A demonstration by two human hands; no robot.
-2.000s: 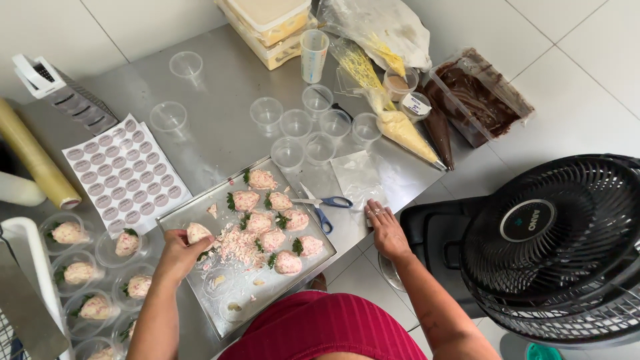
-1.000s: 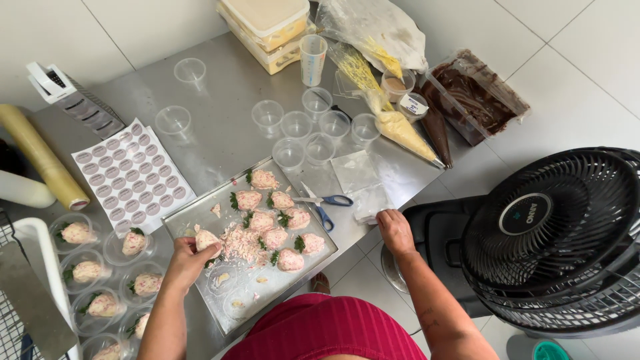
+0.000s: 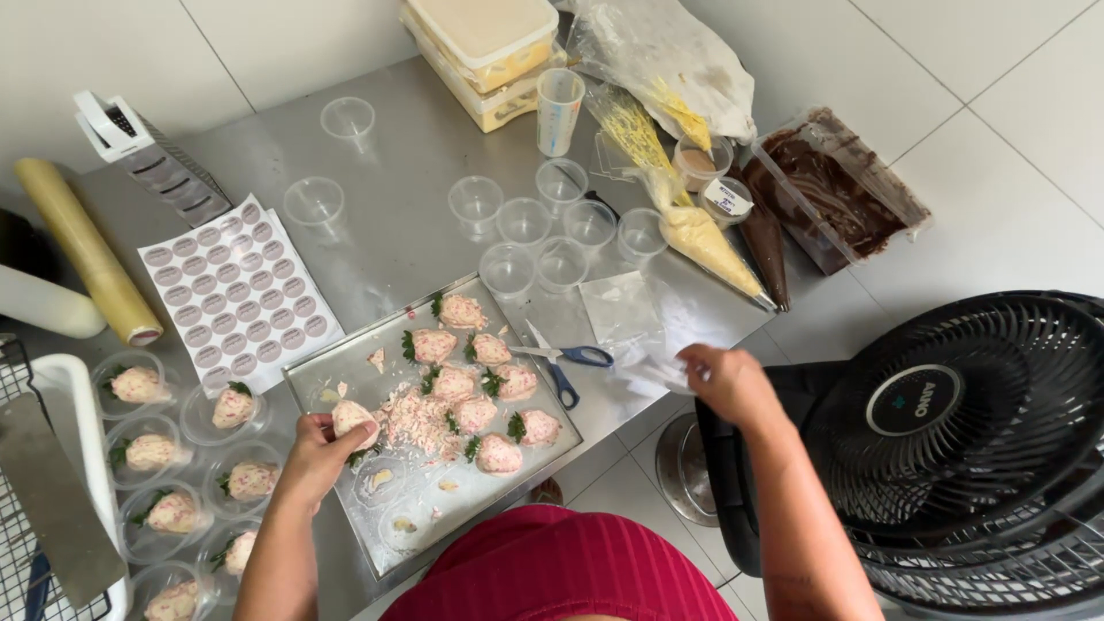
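Between the thumb and fingers of my left hand (image 3: 315,453) is a coated strawberry (image 3: 354,421), held over the left part of a metal tray (image 3: 388,548). Several more coated strawberries with green leaves (image 3: 498,454) lie on that tray, around a heap of pink-and-white shavings (image 3: 418,423). My right hand (image 3: 729,379) grips the edge of a thin clear plastic sheet or bag (image 3: 664,358) at the table's front edge. Blue-handled scissors (image 3: 561,354) rest partly over the tray's right rim. A clear square sheet (image 3: 612,302) lies just behind them.
Clear plastic cups (image 3: 523,222) stand behind the tray. Coated strawberries sit in cups (image 3: 250,479) at left, near a sticker sheet (image 3: 233,293). Piping bags (image 3: 711,254) and a chocolate container (image 3: 828,194) are at the back right. A black fan (image 3: 966,431) stands right of the table.
My right hand, flat at the table edge two seconds ago, has lifted and now pinches the thin plastic, which is pulled out from the square sheet. My left hand still holds its strawberry.
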